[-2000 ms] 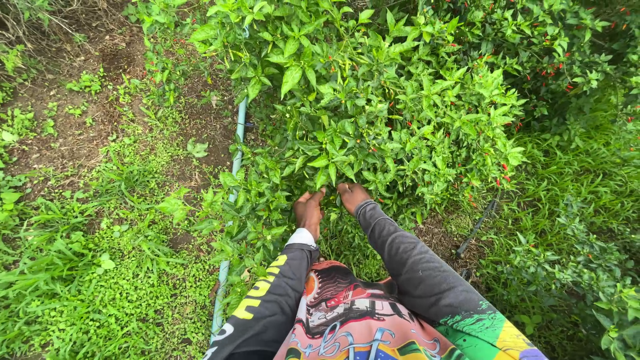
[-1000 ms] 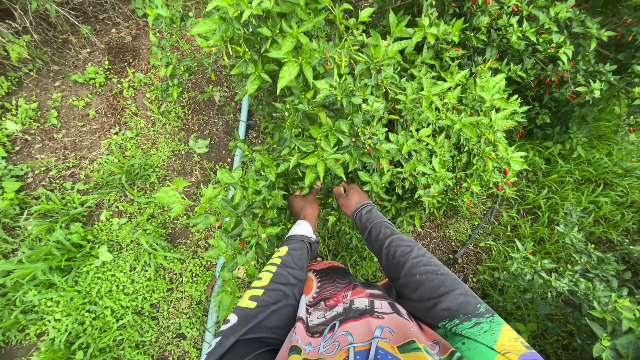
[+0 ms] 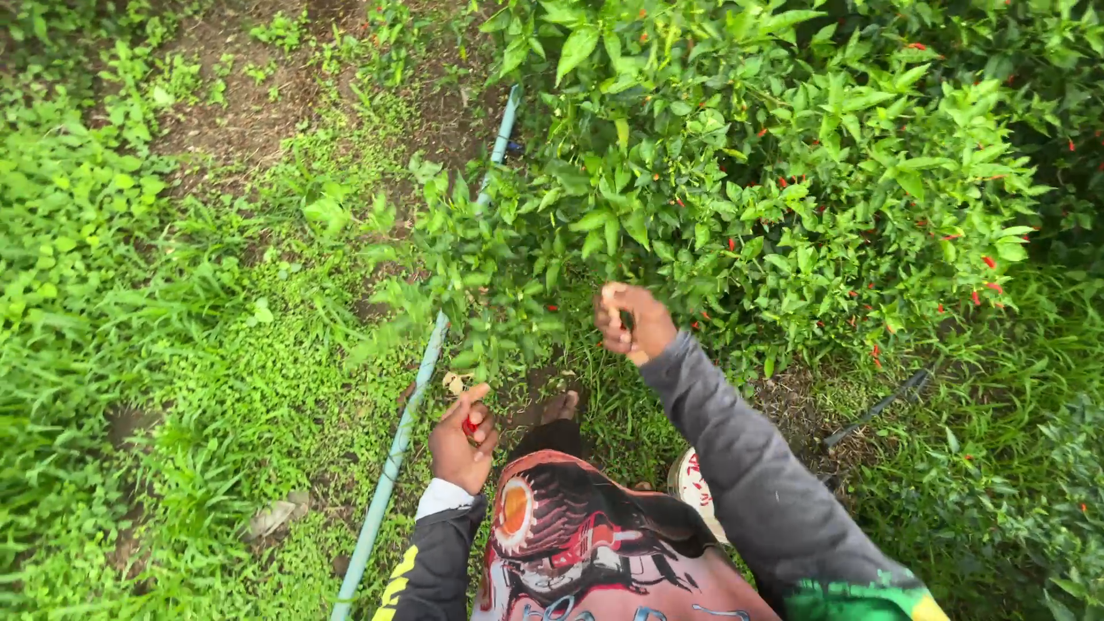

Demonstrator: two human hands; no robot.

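My left hand (image 3: 464, 438) is curled, palm partly up, around red chili peppers (image 3: 470, 426), beside the blue pipe. My right hand (image 3: 636, 321) is raised at the lower edge of a chili pepper bush (image 3: 742, 190), its fingers curled toward the thumb; whether something small is between them cannot be told. Small red chilies (image 3: 989, 262) dot the leafy bush. A white container bearing red marks (image 3: 697, 492) stands on the ground, partly hidden by my right sleeve and shirt.
A light blue pipe (image 3: 392, 470) runs along the ground to my left, partly under leaves. A thin black hose (image 3: 880, 405) lies at the right. Grass and weeds (image 3: 216, 371) cover the left side. My bare foot (image 3: 562, 405) shows below the bush.
Both hands have come out of the foliage and moved apart, the left one down and to the left. Red chilies now show in the left hand, and the white container has come into sight.
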